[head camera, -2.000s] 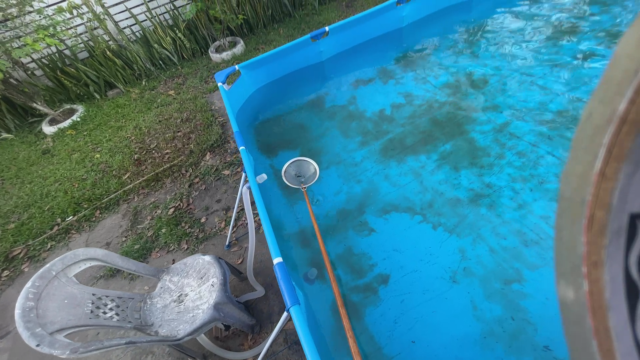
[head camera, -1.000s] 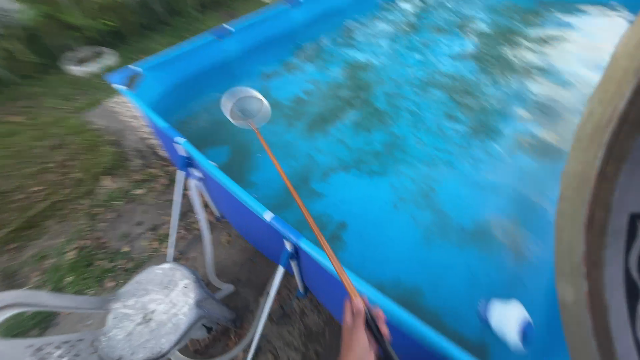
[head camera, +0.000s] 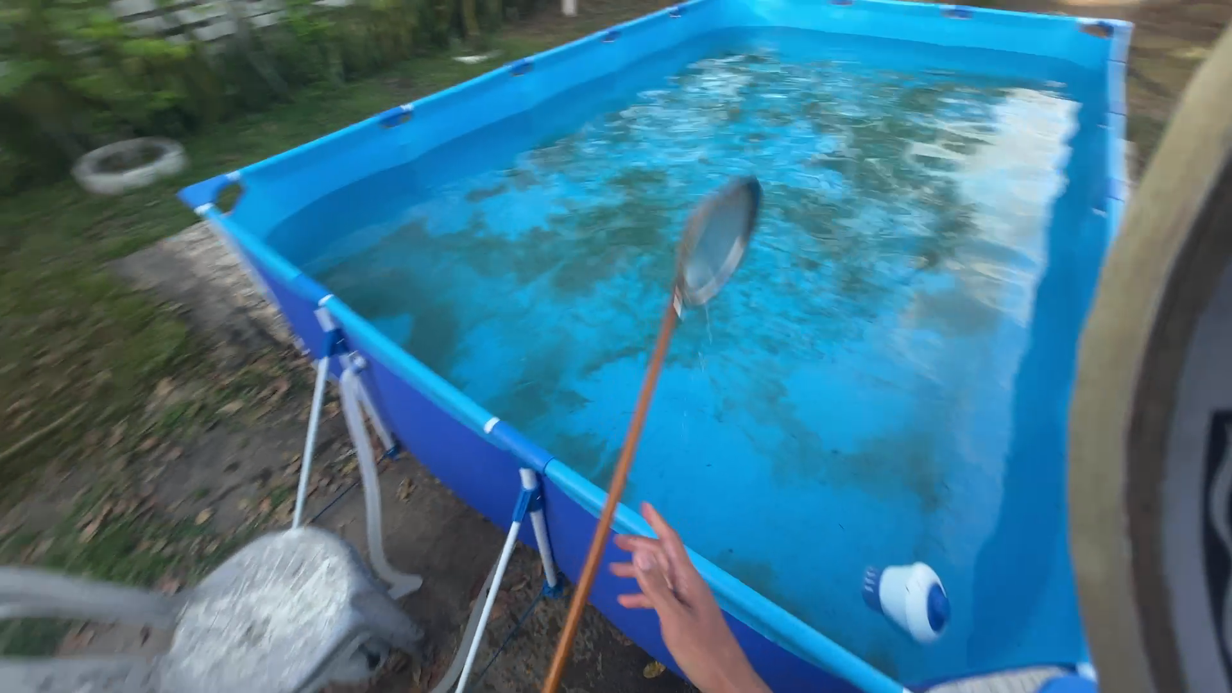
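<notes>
My right hand (head camera: 679, 602) comes up from the bottom edge with its fingers apart, just right of a long orange-brown pole (head camera: 630, 443) and not closed around it. The pole runs off the bottom edge. At its upper end a round mesh skimmer (head camera: 718, 241) is tilted above the pool water, and thin drips fall from it. My left hand is out of view, so what it holds is hidden. The blue frame pool (head camera: 414, 371) holds water with dark, cloudy patches. A white and blue floating dispenser (head camera: 910, 599) lies in the water at the lower right.
A worn plastic chair (head camera: 274, 611) stands outside the pool at the lower left, near white support legs (head camera: 499, 587) and a pale hose (head camera: 366, 481). A white-painted tire (head camera: 130, 166) lies on the grass. A large curved rim (head camera: 1116, 414) blocks the right side.
The skimmer was at the near-left part of the pool and is now raised, farther right over the water. My right hand held the pole one second ago and has let go. The view has shifted.
</notes>
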